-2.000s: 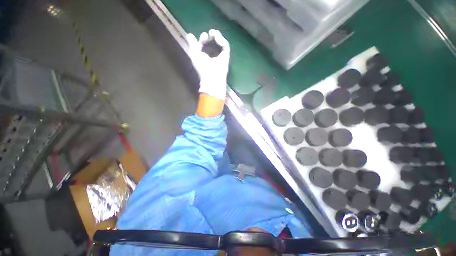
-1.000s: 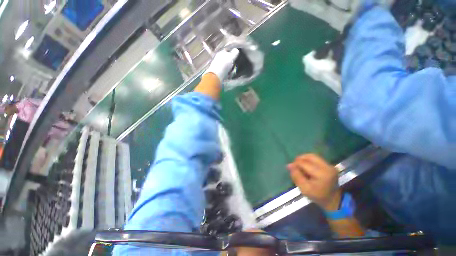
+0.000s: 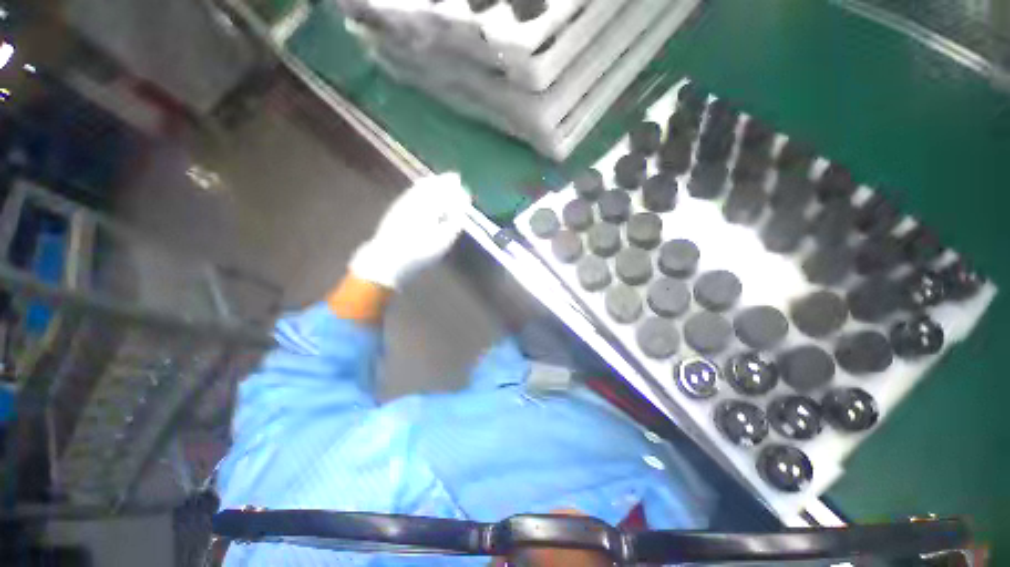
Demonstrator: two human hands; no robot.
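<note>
My left hand (image 3: 412,233), in a white glove, is at the bench's front edge, left of the foam tray. Its fingers look bent together and blurred; whether they hold anything cannot be told. My right hand is not in view. The white foam tray (image 3: 722,228) lies tilted in view on the green mat, with rows of round black parts. Most show a matt flat face, such as one matt part (image 3: 708,331). Several near the lower right end are glossy, such as one glossy part (image 3: 785,466). A bare white patch shows mid-tray.
Stacked foam trays (image 3: 576,105) stand on the green mat (image 3: 864,105) behind my left hand, with black parts on top. The metal bench edge (image 3: 598,332) runs diagonally below the tray. Blurred racks (image 3: 122,410) stand on the floor at left.
The view has swung from the clear bag back to the tray. My left hand has left the bag and is at the bench edge. My right hand has gone out of view.
</note>
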